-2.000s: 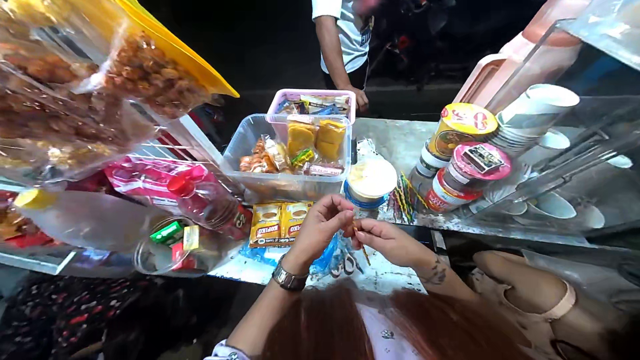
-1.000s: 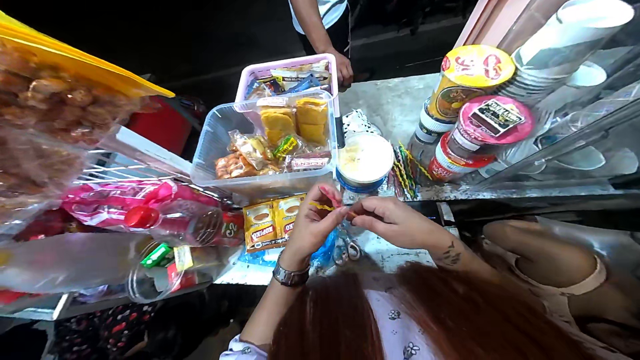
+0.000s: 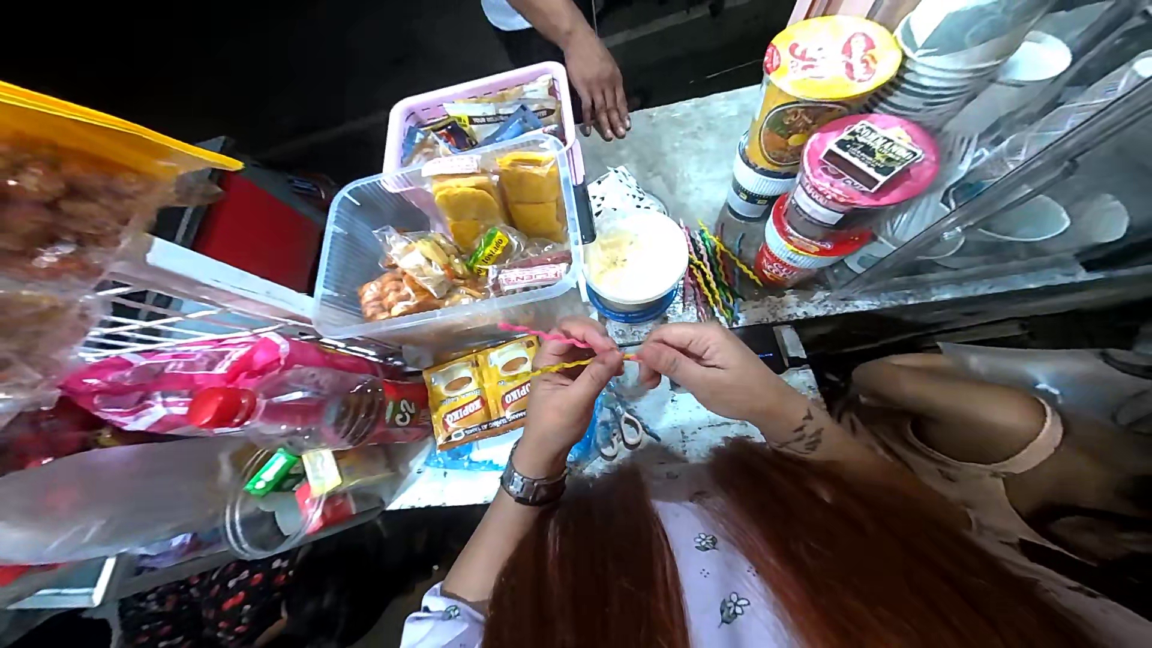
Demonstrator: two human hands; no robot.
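Between thumb and fingers, my left hand [image 3: 569, 382] pinches a pink twisted cord [image 3: 544, 337] and a yellow twisted cord [image 3: 565, 366], whose ends stick out to the left. My right hand [image 3: 697, 364] grips the other end of the strands, close to the left fingertips; a short orange bit shows between the hands. Just beyond them stands a round tub [image 3: 635, 261] with a whitish lid. Several coloured cords [image 3: 711, 274] lie to its right. Scissors [image 3: 621, 434] with pale handles lie below my hands, partly hidden, beside coffee sachets [image 3: 477, 391].
A clear plastic bin [image 3: 346, 261] of packed snacks and a pink basket [image 3: 396, 135] stand at the back left. Cup noodles [image 3: 864, 171] and stacked cups [image 3: 958, 54] are at right. Bottles and a jar [image 3: 243, 504] fill the left. Another person's hand [image 3: 598, 85] rests at the counter's far edge.
Pink and yellow cord ends now show plainly left of my left hand. Both hands stay close together at the strands. The view has moved nearer to the counter.
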